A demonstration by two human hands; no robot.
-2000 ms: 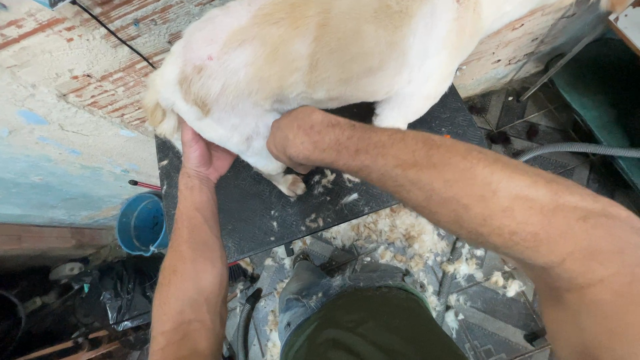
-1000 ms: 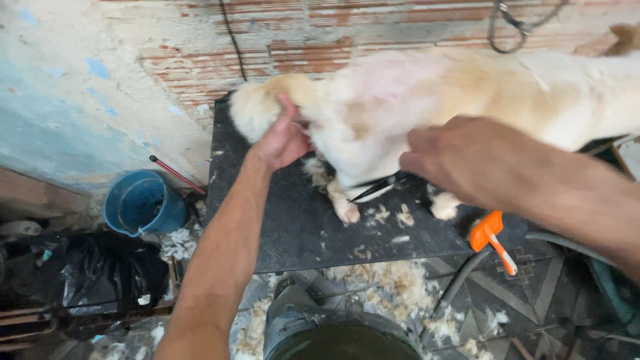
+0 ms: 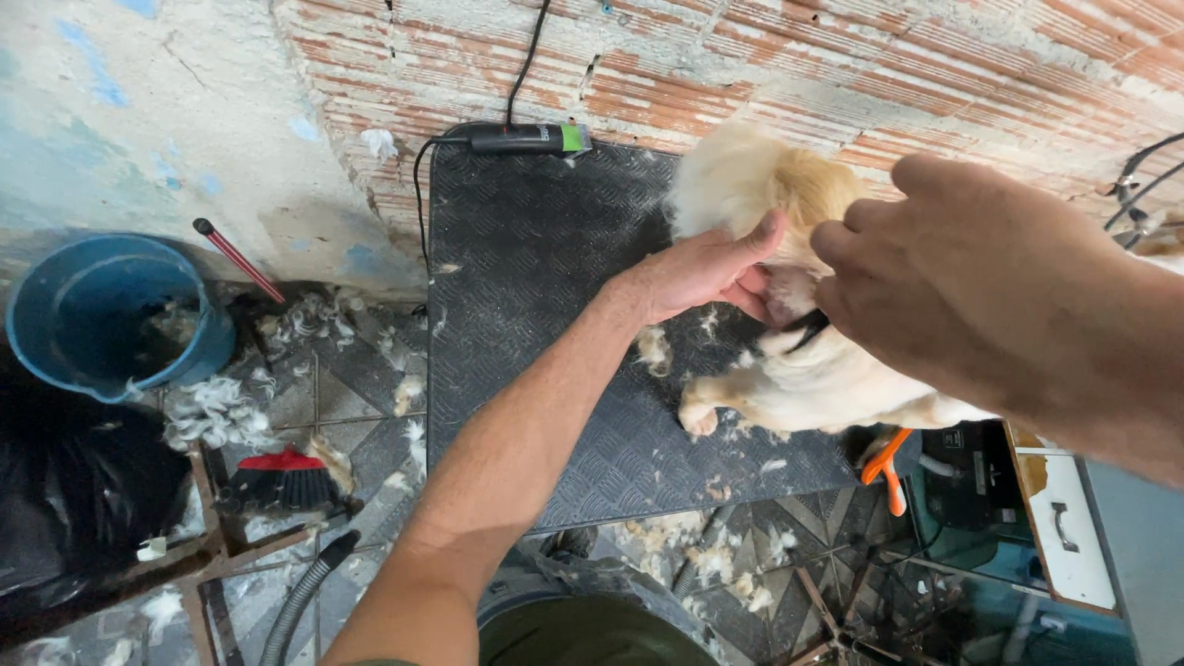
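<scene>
A cream and white dog (image 3: 860, 379) stands on a black textured grooming table (image 3: 546, 370), its rear toward me and its front hidden behind my right forearm. My left hand (image 3: 717, 273) touches the dog's rear just under the fluffy tail (image 3: 740, 180), thumb raised and fingers against the skin. Close beside it, my right hand (image 3: 925, 259) is closed around a dark tool (image 3: 810, 328), whose narrow black end shows at the dog's hindquarters; the rest is hidden by the hand. Cut fur (image 3: 654, 351) lies on the tabletop near the hind paw.
Black corded hair clippers (image 3: 527, 139) lie at the table's back edge by the brick wall. An orange-handled brush (image 3: 888, 462) is at the front right edge. On the left are a blue bucket (image 3: 185, 347), a broom head (image 3: 282, 481), a black plastic bag (image 3: 74, 499) and a grey hose (image 3: 305, 592).
The dog's rear has turned more toward me. My right hand, with the dark tool, has come from beside the dog's leg to below the tail, near my left hand. The view has shifted left.
</scene>
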